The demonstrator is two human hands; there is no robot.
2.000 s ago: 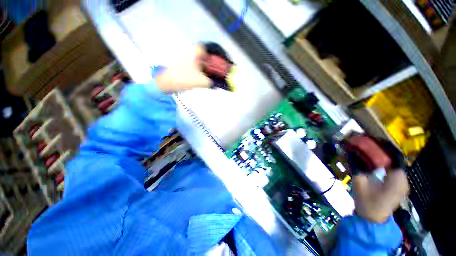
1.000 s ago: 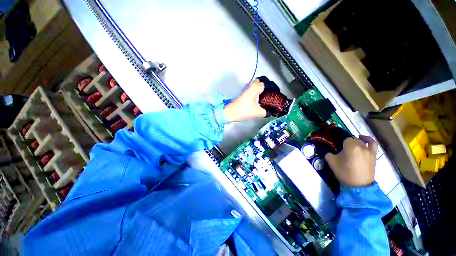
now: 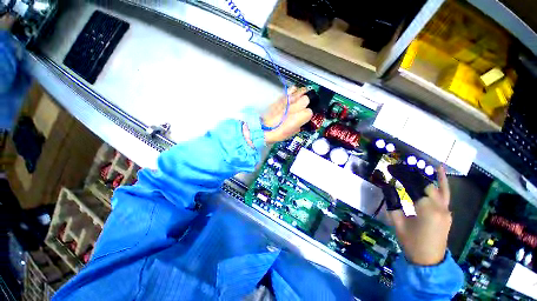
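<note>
A green circuit board [image 3: 282, 204] crowded with parts lies on the line in front of me. A red-copper wound coil [image 3: 341, 134] stands near its upper left end, beside round white-topped capacitors. My left hand [image 3: 287, 116] is at that end, fingertips bent against another red wound coil [image 3: 316, 121], partly hidden by the fingers. My right hand [image 3: 423, 226] is over the board's right part, with black on its fingers, beside a yellow-and-white part [image 3: 402, 197]. Its fingertips blend with dark parts, so I cannot tell whether it grips something.
A second board [image 3: 500, 235] lies at the right. Cartons stand behind the line, one with yellow blocks [image 3: 462, 82], one with black parts [image 3: 377, 29]. A black tray [image 3: 96, 46] lies at upper left. Coil trays [image 3: 73, 220] stand at left. A blue cord runs to my left wrist.
The view has turned, bringing the black tray and second board further into view. My right hand has moved off the coil, towards the board's right end. My left hand stays at the coil end.
</note>
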